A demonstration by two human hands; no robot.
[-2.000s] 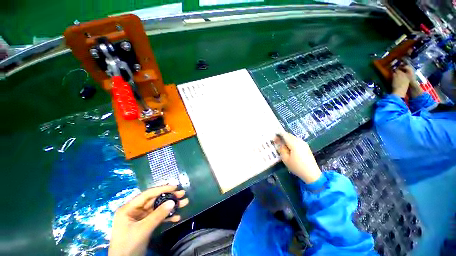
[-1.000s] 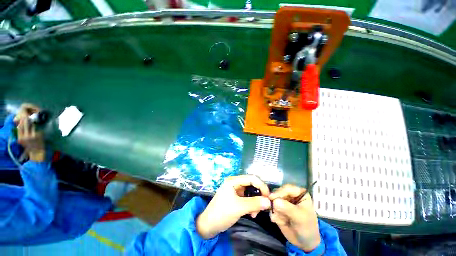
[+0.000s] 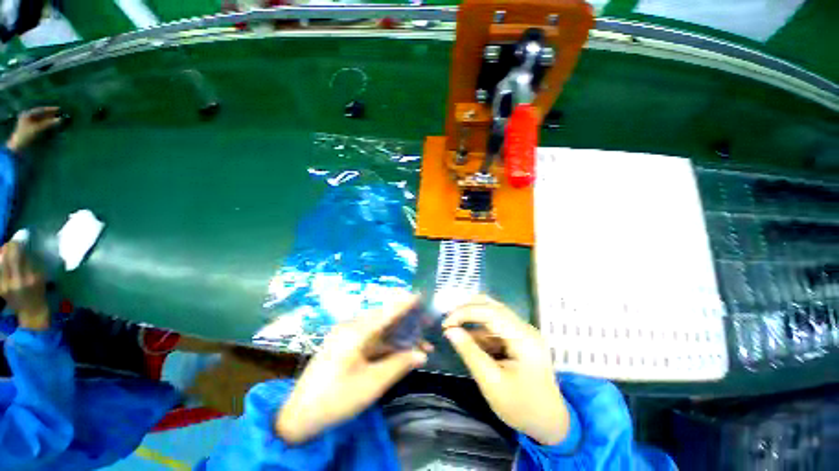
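Note:
My left hand (image 3: pixel 354 370) is low in the centre, its fingers around a dark housing (image 3: pixel 405 331), which is blurred. My right hand (image 3: pixel 509 368) is just right of it, thumb and fingertips close together near the housing; whether it holds a small part or tool is hidden by blur. The gridded strip (image 3: pixel 459 267) lies just beyond my fingertips. Behind it stands the orange press fixture (image 3: pixel 430 207) with its red handle (image 3: pixel 522 145) hanging down over the base. A black piece (image 3: pixel 477 202) sits at the nest.
White board (image 3: pixel 626 239) with rows of small slivers at its near end, right of the press. Clear tray (image 3: pixel 773 267) at far right. Shiny blue film (image 3: pixel 354 244) left of the press. White crumpled piece (image 3: pixel 80 237) and another person's hands (image 3: pixel 23 281) at far left.
The view has swung slightly right since a second ago. My hands have moved slightly apart. The neighbour's hands, together before, are now apart, one reaching up the bench.

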